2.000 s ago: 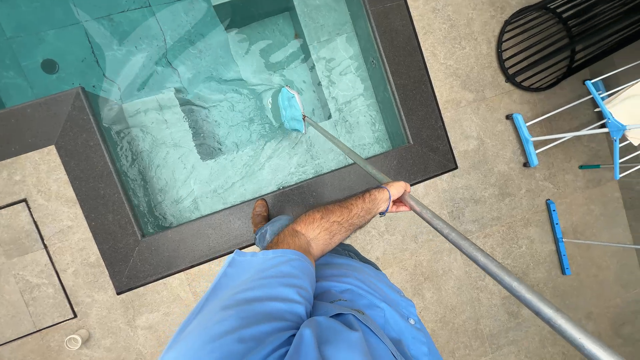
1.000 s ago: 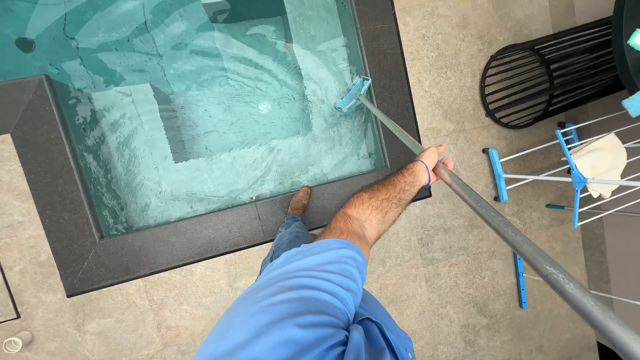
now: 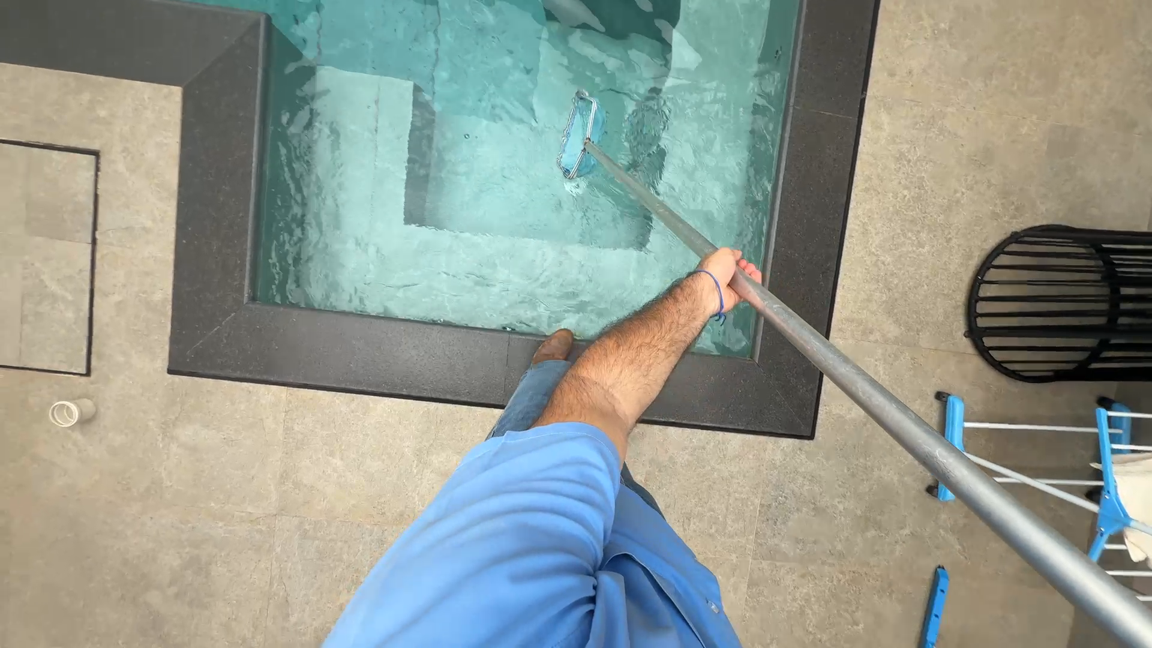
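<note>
My left hand [image 3: 731, 277], with a thin blue band at the wrist, is closed around a long grey metal pole [image 3: 864, 387]. The pole slants from the lower right corner up to a pool skimmer net [image 3: 580, 137] with light blue mesh and a narrow frame. This net sits at or just under the surface of the pool water [image 3: 504, 297], over the sunken steps. My right hand is not in view; the pole's rear part runs out of frame.
Dark stone coping [image 3: 387, 355] edges the pool, with a brown shoe [image 3: 553, 346] on it. To the right are a black slatted round stand [image 3: 1044, 304], a blue-and-white drying rack [image 3: 954, 448] holding cloth, and a blue bar [image 3: 936, 603]. A white cup-like piece [image 3: 72, 413] lies left.
The skimmer net has moved away from the pool's right wall, where it was one second ago, towards the middle of the water. My left hand keeps its hold on the pole. The view has shifted.
</note>
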